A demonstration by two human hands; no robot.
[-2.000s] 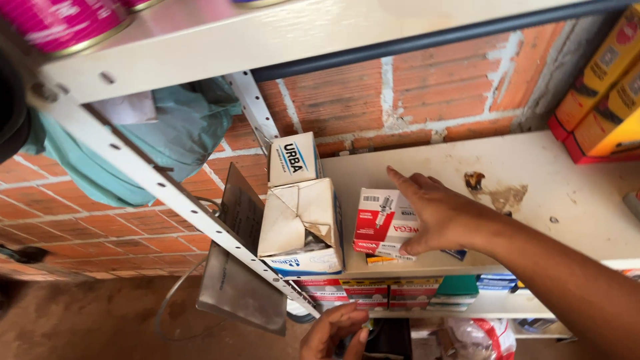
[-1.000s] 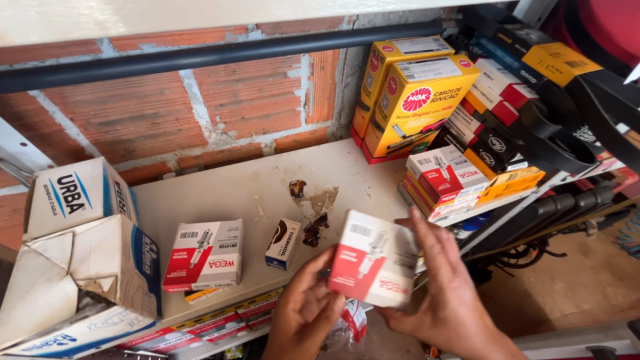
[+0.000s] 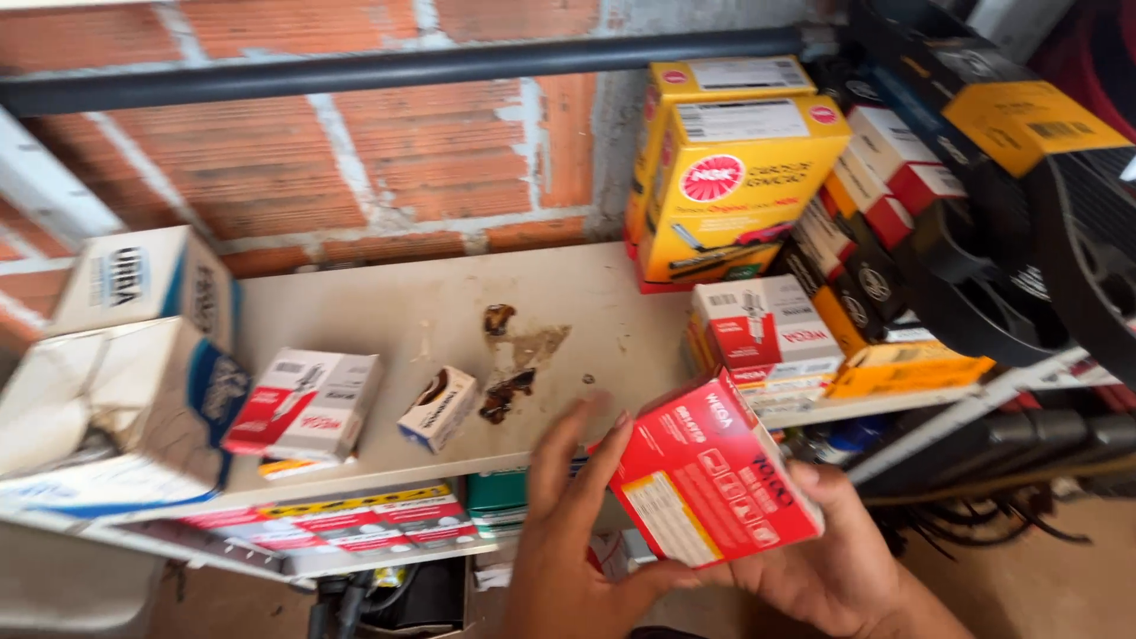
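Observation:
A red Wega spark plug box, its printed and barcoded side facing me, is held over the front edge of the metal shelf. My right hand grips it from the lower right. My left hand is at its left side, thumb against the bottom edge and fingers spread. On the shelf to the left lie a red and white Wega box and a small white and brown box. Another Wega box rests on a stack just behind the held one.
Worn white-blue boxes stand at the left end. Yellow NGK ignition cable boxes stand against the brick wall. Black belts hang at the right over more boxes. Dark sticky residue marks the shelf; red boxes fill the level below.
My right hand reached to the Wega boxes at the left; later both hands held one box over the shelf edge. That box has since been turned from its spark plug picture to its red printed side.

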